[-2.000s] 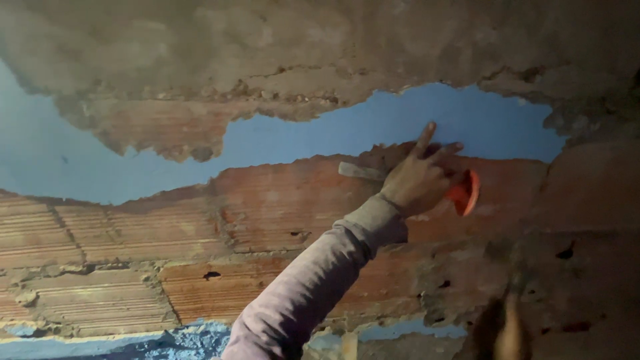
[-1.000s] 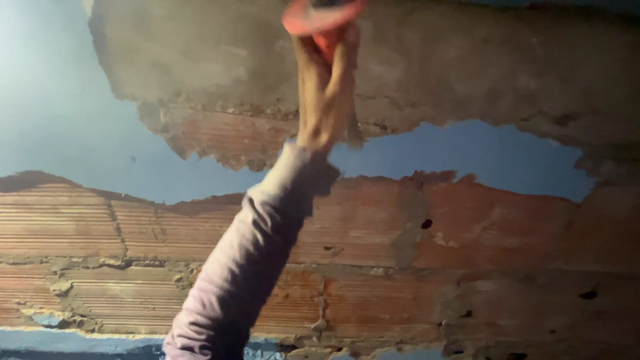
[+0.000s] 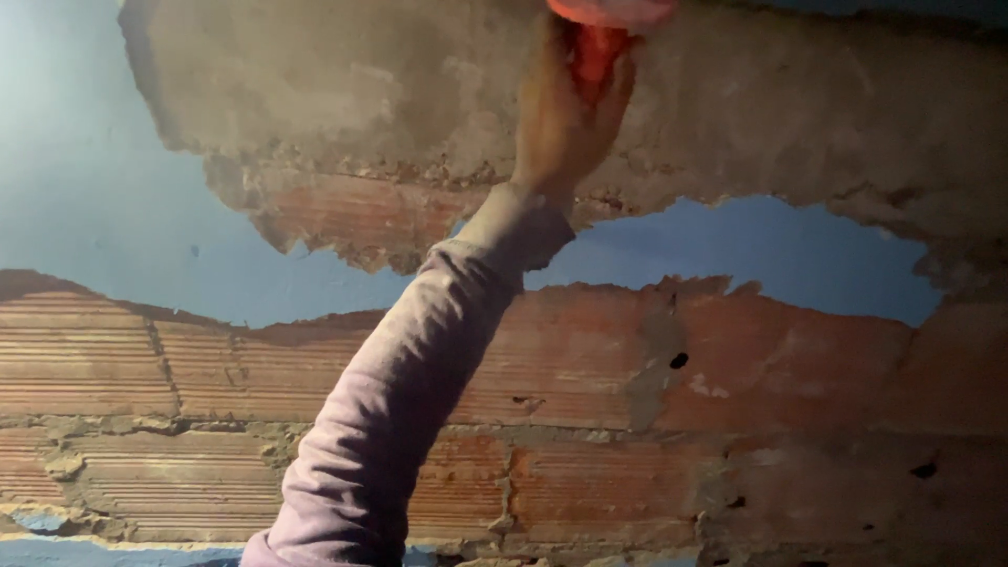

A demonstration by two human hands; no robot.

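Observation:
My left hand (image 3: pixel 571 130), in a pale purple-grey sleeve, is raised near the top of the view. Its fingers are wrapped round the red-orange grip of a hand tool, seemingly a chisel, with a wide round guard (image 3: pixel 613 11) cut off by the top edge. The tool's other end is not visible. Behind the hand stands a wall with bare grey-brown plaster or mortar (image 3: pixel 354 87). A ragged strip of blue painted plaster (image 3: pixel 732 244) crosses behind the wrist. My right hand is out of view.
Ribbed red hollow bricks (image 3: pixel 583 362) with rough mortar joints (image 3: pixel 228 426) fill the lower wall, with small dark holes (image 3: pixel 679 361) at right. More blue paint (image 3: pixel 87 553) shows along the bottom left. Bright light falls on the upper left; the right side is dim.
My left hand has moved up from the right part of the blue strip to the bare upper wall, still holding the tool. A blurred shape at lower right two seconds ago is gone from view.

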